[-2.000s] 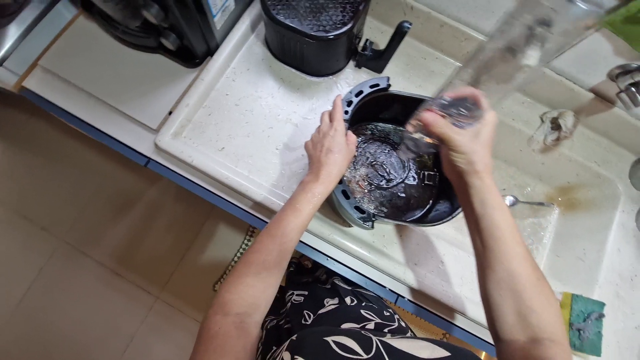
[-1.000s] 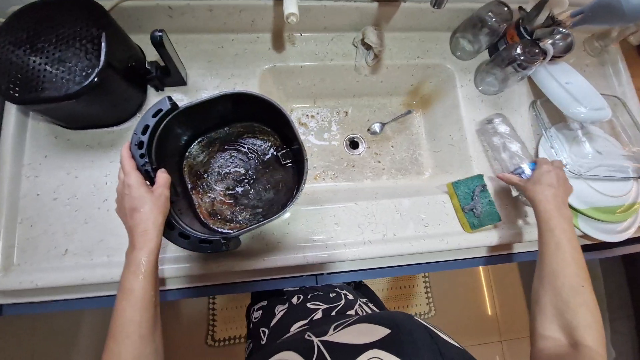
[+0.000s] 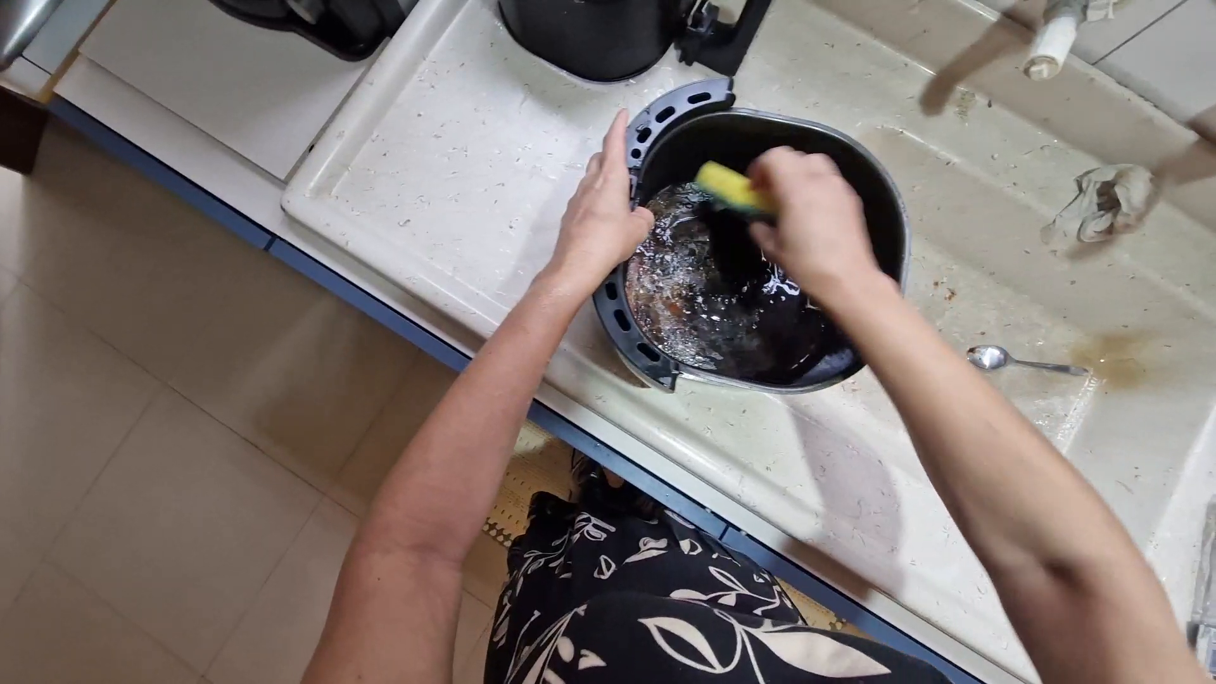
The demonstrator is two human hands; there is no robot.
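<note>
A black air fryer drawer [image 3: 883, 190] stands on the sink's drainboard with dark, bubbly liquid [image 3: 684, 304] in its bottom. Against its slotted grey rim piece, at the drawer's left side, rests my left hand [image 3: 603, 209], the fingers stretched along the outside and the thumb at the edge. Inside the drawer, my right hand [image 3: 812, 218] holds a yellow and green scouring sponge [image 3: 733, 187] over the liquid; the hand is slightly blurred. Its fingertips are partly hidden.
Behind the drawer stands a black basket [image 3: 598, 38] with a handle [image 3: 746, 33]. A metal spoon [image 3: 990, 357] and a crumpled wet cloth [image 3: 1107, 201] lie to the right in the sink area. A white faucet spout [image 3: 1050, 47] juts in at the upper right.
My right hand let go of the clear bottle at the right and took the sponge from beside the sink into the drawer. My left hand stays at the drawer's rim. The view has swung left.
</note>
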